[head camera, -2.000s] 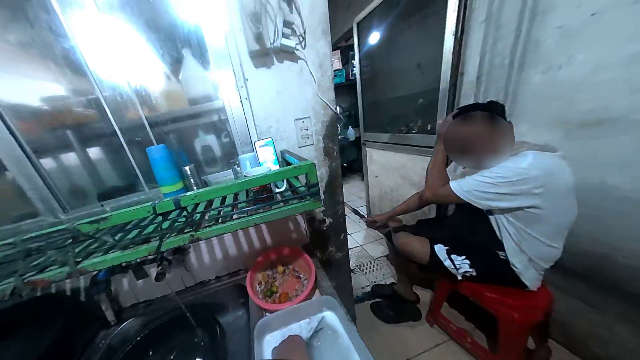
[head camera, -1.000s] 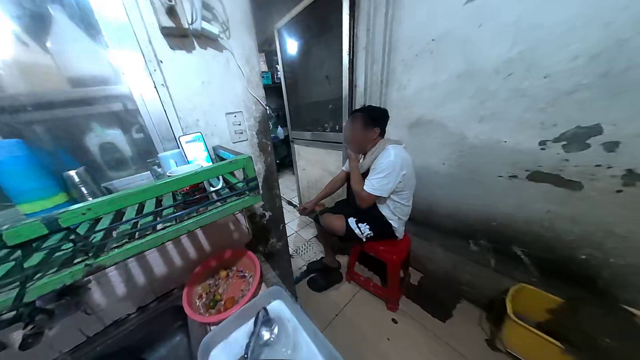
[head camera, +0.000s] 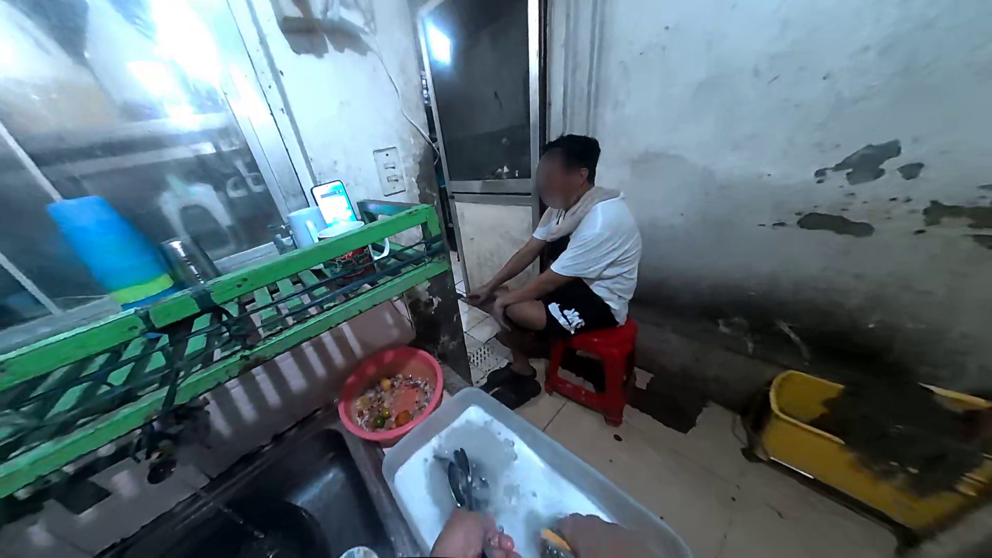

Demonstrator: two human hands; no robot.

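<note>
At the bottom of the view, a rectangular plastic tub point(head camera: 573, 453) holds whitish, sudsy water. My left hand point(head camera: 474, 535) is over its near part, fingers curled around a metal utensil whose kind I cannot tell. Just beyond it, several spoons point(head camera: 460, 477) lie together in the tub. My right hand point(head camera: 593, 535) is beside it, slightly blurred, closed on a yellow and dark sponge point(head camera: 555, 541). A pink plastic basin point(head camera: 436, 370) with small round fruits and scraps stands past the tub's left corner.
A dark sink point(head camera: 341, 480) lies left of the tub, below a green slatted rack point(head camera: 256, 341) with blue cups point(head camera: 108, 248), mugs and a lit phone point(head camera: 334, 203). Ahead, a person point(head camera: 593, 240) sits on a red stool point(head camera: 612, 372). A yellow mop bucket point(head camera: 790, 395) stands at right.
Both my hands are now in view over the tub; one second ago neither showed. The seated person has lowered a hand from the face to the knee.
</note>
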